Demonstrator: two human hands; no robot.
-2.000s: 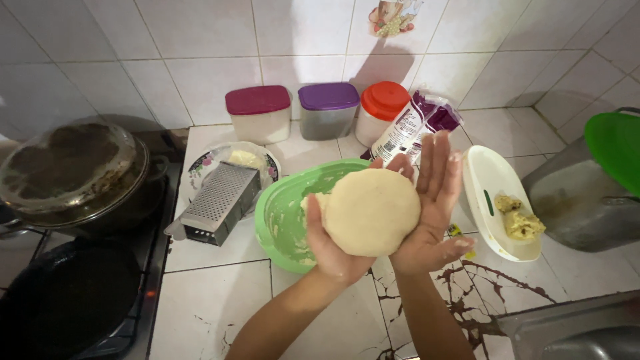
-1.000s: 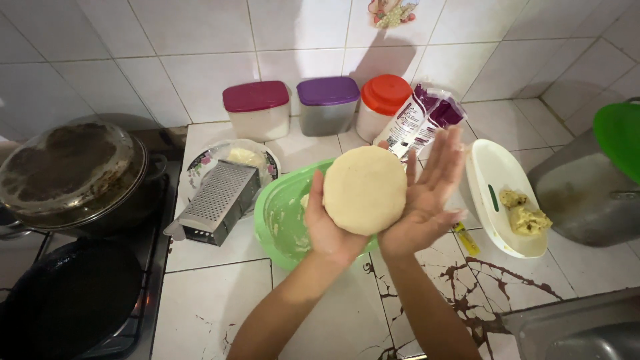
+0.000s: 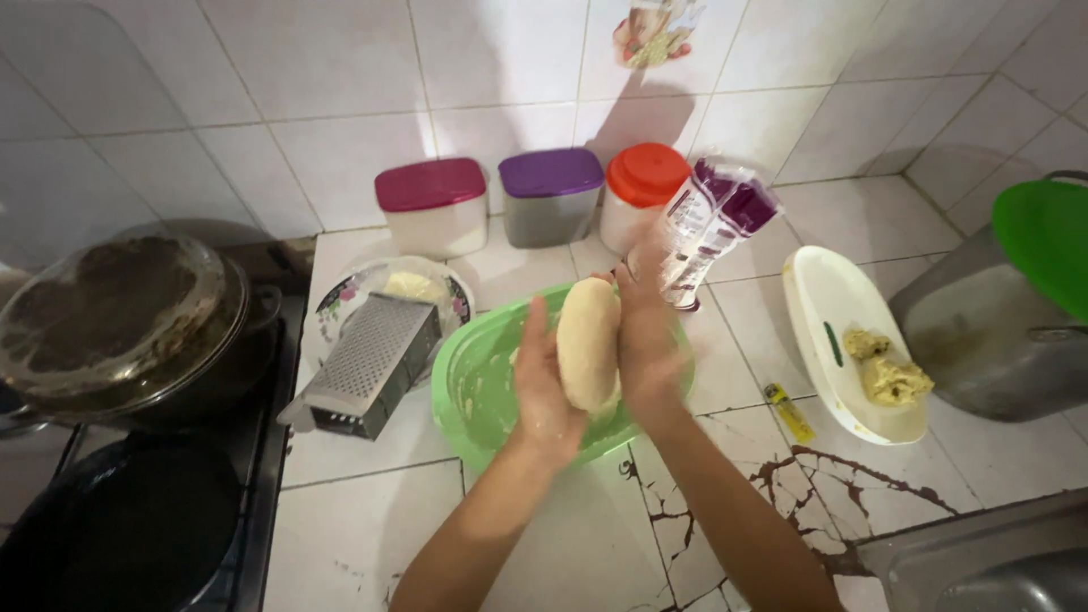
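A thick disc of pale dough stands on edge between my palms, above a green plastic basin with dough residue inside. My left hand cups the disc from the left and below. Flat along its right side lies my right hand, blurred, with its fingers pointing up. Behind that hand leans a purple and white plastic package. Left of the basin a metal box grater rests tilted on a floral plate that holds a pale yellow food.
Lidded containers line the tiled wall. On the right are a white oval dish with yellow mash, a small yellow packet, a large metal pot and a sink. A lidded pot and black pan occupy the stove at left.
The dough disc has turned from facing the camera to standing on edge. My right hand, held apart from it one second ago, now lies along its side.
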